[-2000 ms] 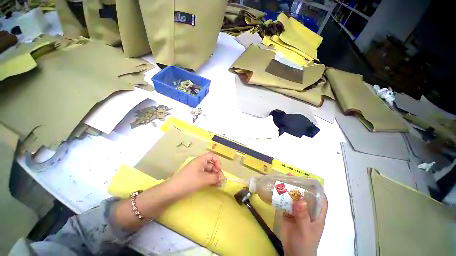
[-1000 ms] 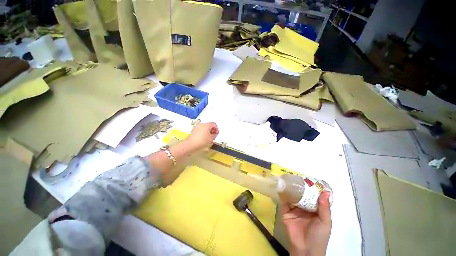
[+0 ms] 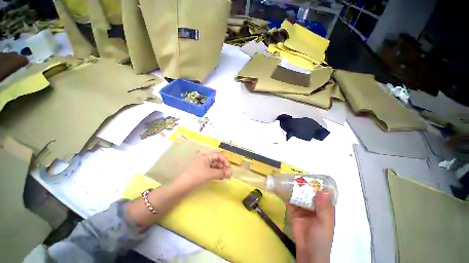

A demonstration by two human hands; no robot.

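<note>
My right hand (image 3: 312,226) grips the clear glue bottle (image 3: 308,192), tilted sideways with its nozzle pointing left. My left hand (image 3: 210,168) is above the khaki side of the bag panel (image 3: 172,156), its fingertips pinched together near the nozzle tip. Whether a small piece is between them cannot be told. The panel's yellow side (image 3: 205,221) spreads in front of me. The hammer (image 3: 265,215) lies on it, head toward the ruler. The yellow ruler (image 3: 250,155) with its black band lies along the panel's far edge.
Small khaki tabs (image 3: 158,126) lie in a loose pile beside the blue parts bin (image 3: 187,105). Bag shells (image 3: 185,51) stand behind. Cut khaki panels (image 3: 67,108) are at left. A black cloth (image 3: 302,127), folded khaki pieces (image 3: 288,77) and grey boards (image 3: 388,177) are at right.
My left hand went out to the ruler's far left end near the small pieces, then came back over the panel beside the nozzle. My right hand keeps hold of the bottle, which shifted slightly.
</note>
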